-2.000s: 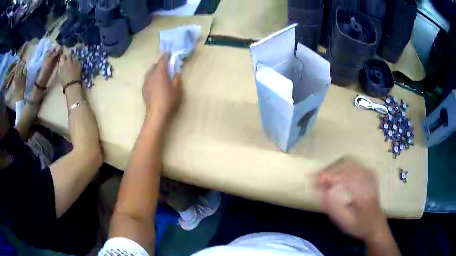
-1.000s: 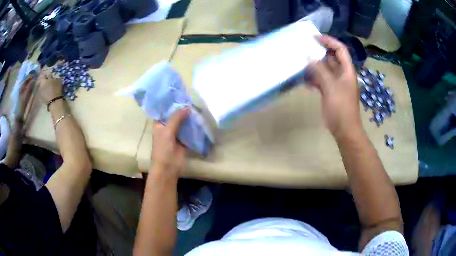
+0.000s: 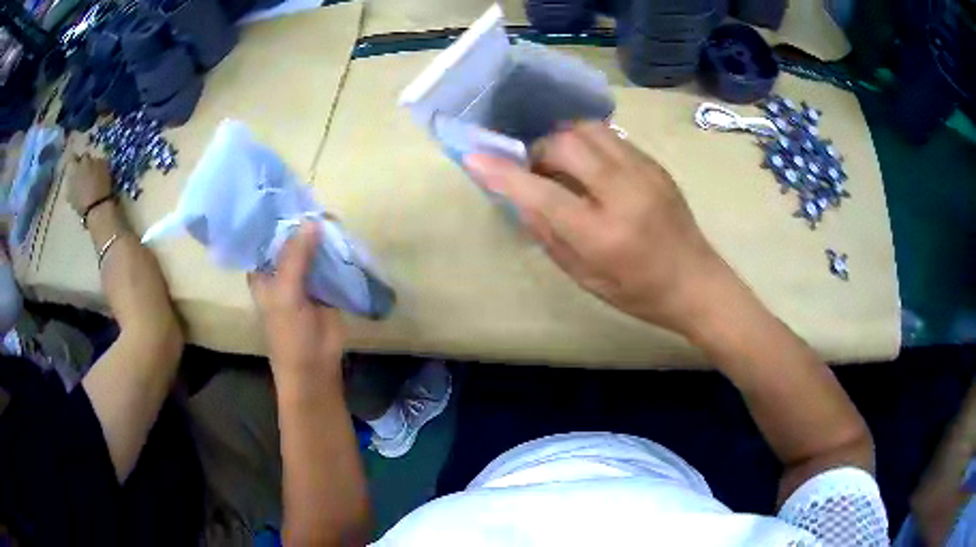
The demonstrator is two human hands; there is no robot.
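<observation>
My left hand holds an appliance in a thin whitish bag. The bag's loose end points to the upper left, and a dark end of the appliance shows at the lower right. My right hand holds the pale retail box above the table, right of the bag. The box's open end with raised flaps faces up and towards me, and its inside looks dark. My hand hides much of the box. Box and bag are apart.
A white coiled cable lies beside a pile of small star-shaped parts at the right, with one loose star part. Dark cup-shaped parts stand at the back. At the left, another person's arm reaches a second star-part pile.
My left hand has picked up the bagged appliance and moved left with it. My right hand has taken the box off the table, tilted it and turned its open end towards me.
</observation>
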